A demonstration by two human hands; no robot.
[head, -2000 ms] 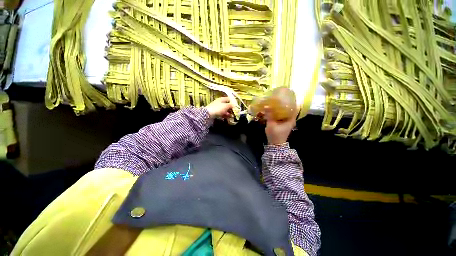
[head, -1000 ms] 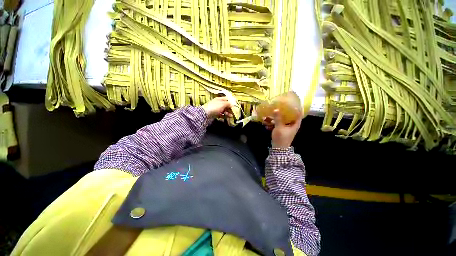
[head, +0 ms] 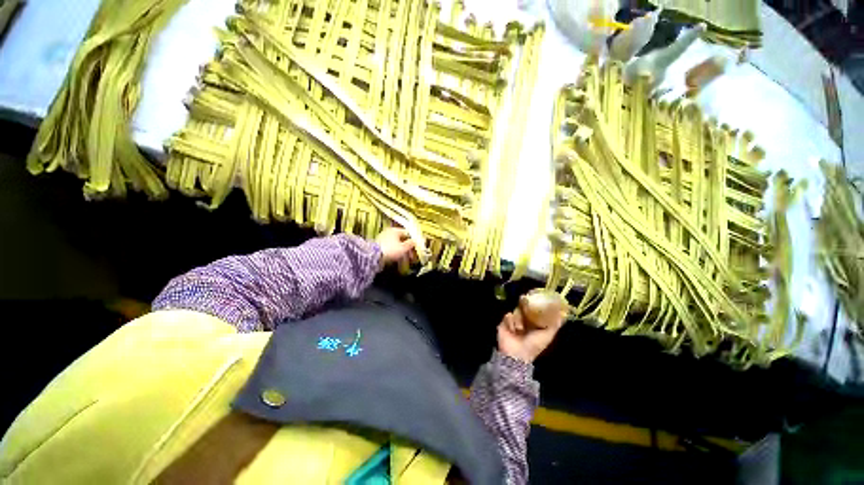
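Note:
My left hand (head: 397,246) holds the end of a pale yellow-green strap (head: 414,233) between its fingertips at the table's front edge. The strap runs up and left over a lattice-like strap stack (head: 327,123). My right hand (head: 527,332) is closed around a cloudy tan glue bottle (head: 544,309), in front of the table edge and apart from the strap end. The bottle's nozzle cannot be made out clearly.
A second strap stack (head: 654,218) lies to the right, its ends overhanging the white table (head: 523,189). A loose strap pile (head: 95,104) hangs over the edge at far left. Pale bags or wrappings (head: 630,43) and a small brown block (head: 704,73) lie at the back.
The view has shifted and turned, showing more of the table's right and far side. My right hand has moved the bottle away from the strap end, down and right. My left hand still holds the strap.

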